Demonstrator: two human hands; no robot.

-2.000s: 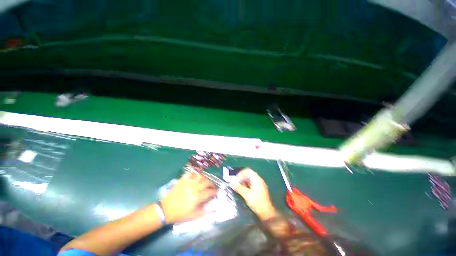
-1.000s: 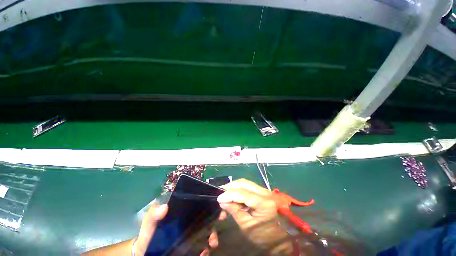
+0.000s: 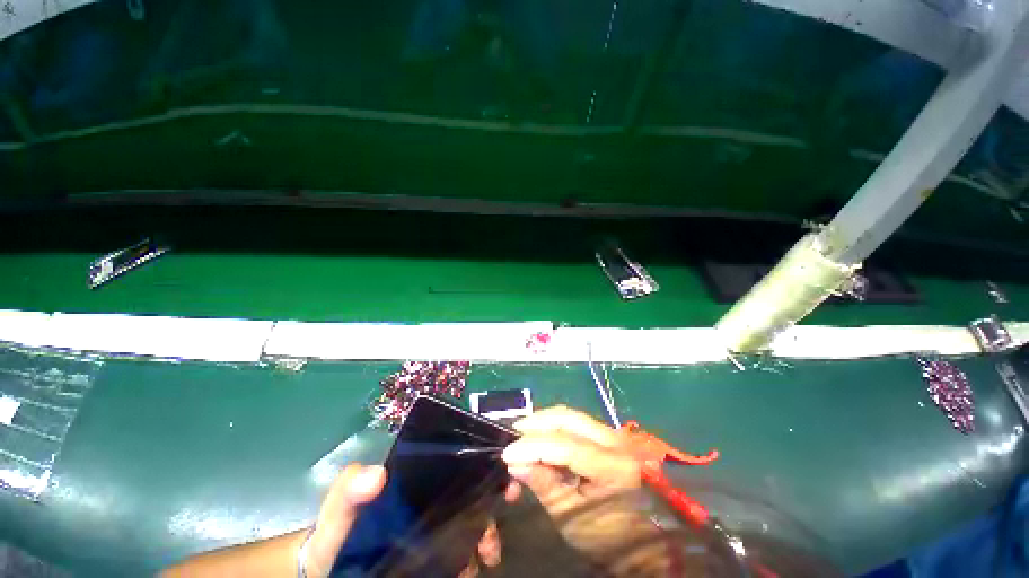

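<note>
My left hand holds a phone assembly by its left edge and from below, glossy black side up, tilted. My right hand is at the phone's upper right edge, fingertips together; a thin pale line, perhaps tweezers or film, runs from them over the black surface. A pile of tiny dark red and silver components lies just beyond the phone. A small white-framed piece with a dark centre lies beside the pile. An orange-red air blow gun lies partly behind my right hand.
A white edging strip separates the bench from the green conveyor belt, which carries open phone frames and a black tray. A taped slanted post stands right. A pinkish pile lies far right, clear plastic far left.
Since two seconds ago, my left hand has taken up the phone, and my right hand has moved to its edge. In the last second both hands have barely moved; the view has shifted slightly.
</note>
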